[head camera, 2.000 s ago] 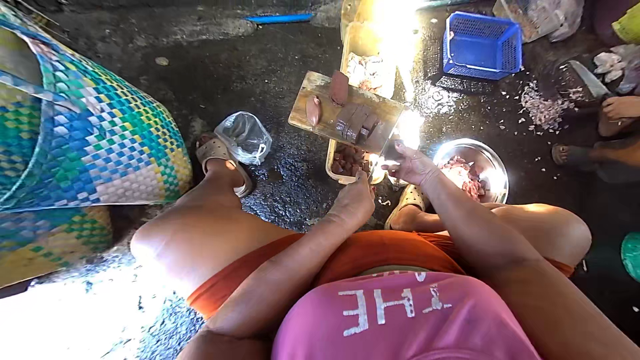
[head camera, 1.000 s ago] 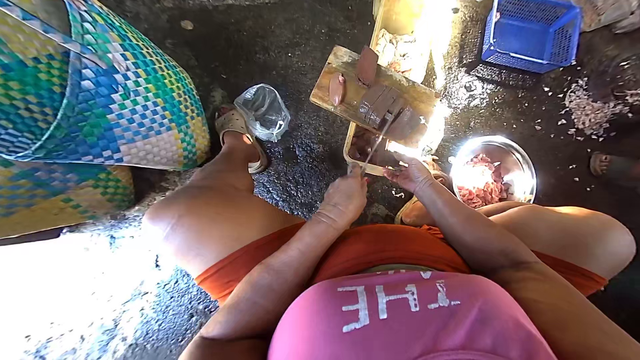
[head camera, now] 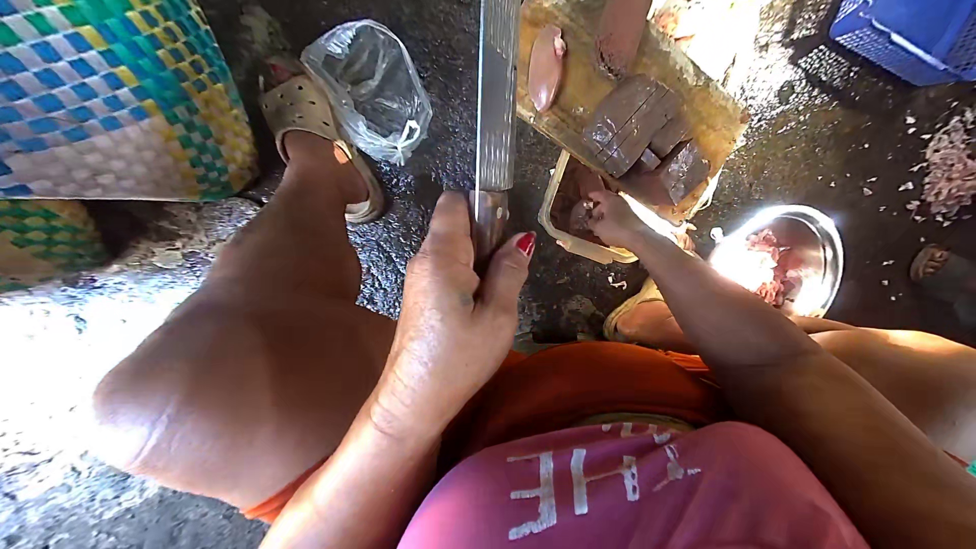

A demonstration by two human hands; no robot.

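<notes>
My left hand [head camera: 457, 305] grips the wooden handle of a broad-bladed knife [head camera: 497, 99]; its blade points away from me, left of the cutting board. The fingers of my right hand [head camera: 610, 217] are bent in a cream plastic tub [head camera: 550, 200] that holds dark meat pieces; whether they hold a piece, I cannot tell. The worn board [head camera: 705, 95] overlaps the tub's far side. On it lie a dark block of meat [head camera: 629, 122] with parallel cuts, smaller dark pieces, a pink oblong piece of meat [head camera: 546, 69] and a brownish-pink piece [head camera: 624, 30].
A metal bowl [head camera: 831, 259] with pink meat stands near my right foot. A clear plastic bag [head camera: 374, 91] lies by my left foot, near a woven bag [head camera: 114, 99]. A blue plastic basket [head camera: 907, 38] and pale scraps [head camera: 953, 164] are at the right. The floor looks wet.
My left hand has moved the knife from over the board and tub to the left. My right hand has moved from beside the tub into it.
</notes>
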